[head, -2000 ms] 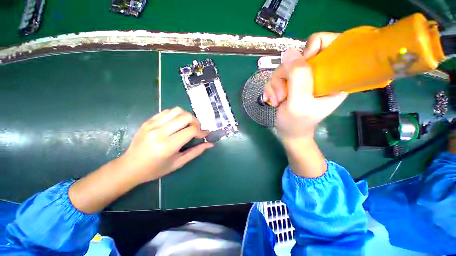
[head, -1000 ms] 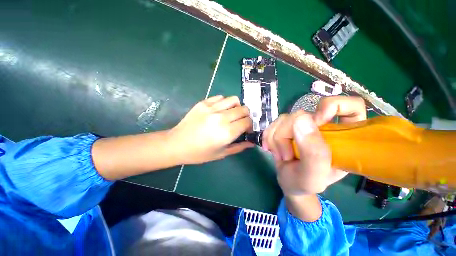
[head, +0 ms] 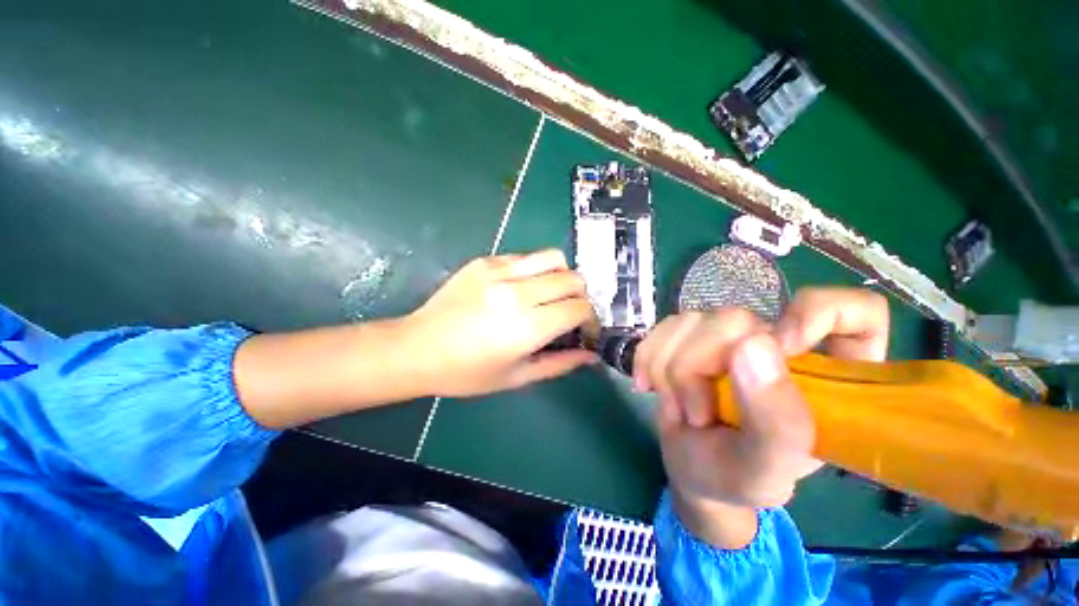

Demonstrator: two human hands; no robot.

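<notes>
The phone assembly lies on the green mat, with its circuit board at the far end and a silver-white middle with dark strips. My left hand has its fingertips at the phone's lower left end, which they partly cover. My right hand grips the orange electric screwdriver. Its dark nose is at the phone's lower end, beside my left fingertips. The bit's tip and any screw cannot be made out.
A round dotted dish is right of the phone, with a small white counter above it. Beyond the chipped edge, the green belt carries phone assemblies. A white grille is at the bottom.
Since two seconds ago, my right hand has brought the screwdriver from over the round dish to the phone's lower end. The view has turned. Over the last second, the hands have stayed at the phone.
</notes>
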